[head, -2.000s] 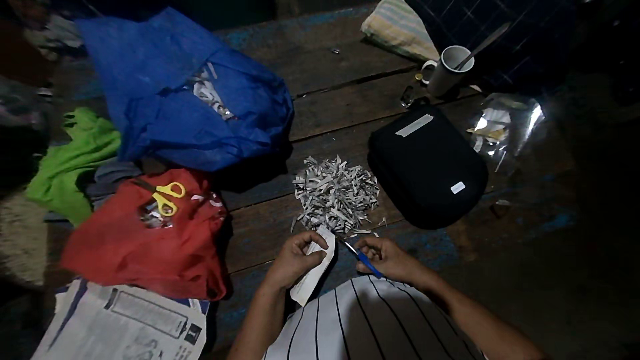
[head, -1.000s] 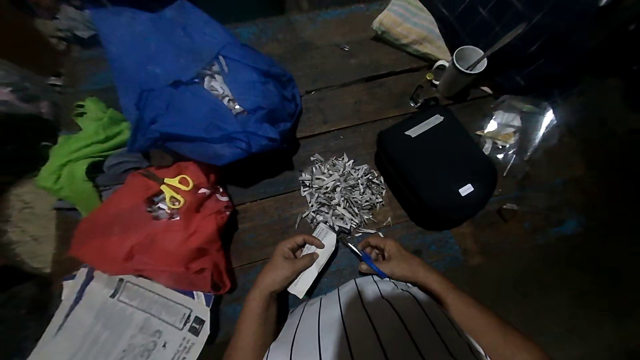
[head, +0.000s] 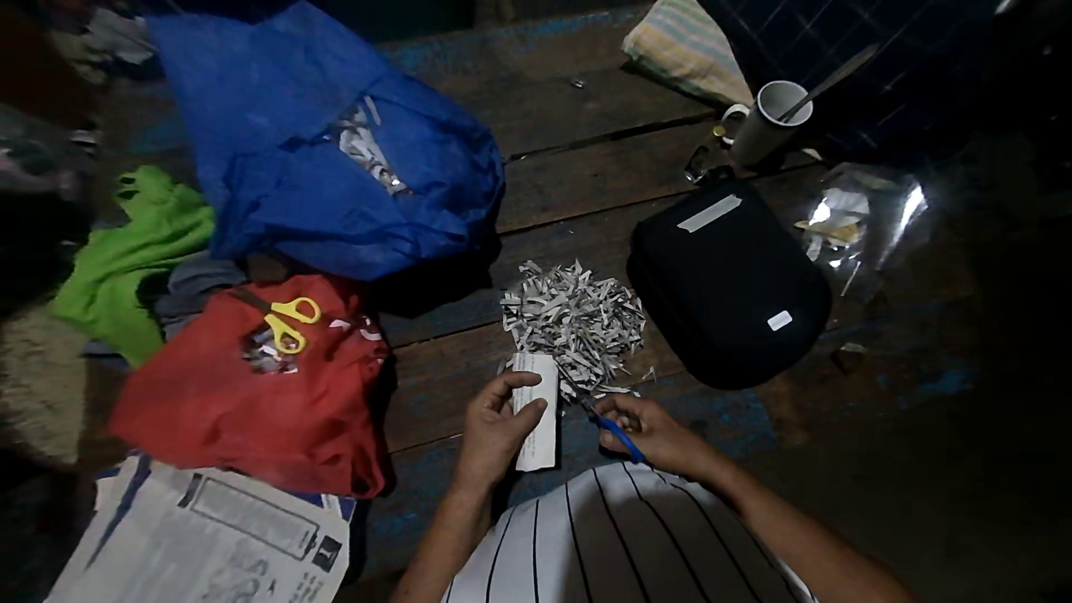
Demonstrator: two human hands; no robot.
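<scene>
A folded strip of printed paper (head: pixel 538 427) is pinched between the thumb and fingers of my left hand (head: pixel 498 427), and it stands nearly upright in the view. My right hand (head: pixel 649 431) holds a pair of scissors with blue handles (head: pixel 620 440). Their dark blades point up and left, close to the right side of the strip; how far apart they are is hard to tell. Just beyond both hands lies a heap of small cut paper pieces (head: pixel 574 318), which the top of the strip meets.
Right of the heap sits a black zip case (head: pixel 729 276), with a mug (head: pixel 758 138) holding a spoon and a clear plastic bag (head: pixel 875 209) beyond. Leftward are a blue bag (head: pixel 335 193), a red bag (head: pixel 243 410) under yellow-handled scissors (head: pixel 289 322), green cloth (head: pixel 138 251) and newspaper (head: pixel 209 544).
The paper strip has turned from a slant to nearly upright in my left hand. Both hands keep their hold on the strip and the scissors.
</scene>
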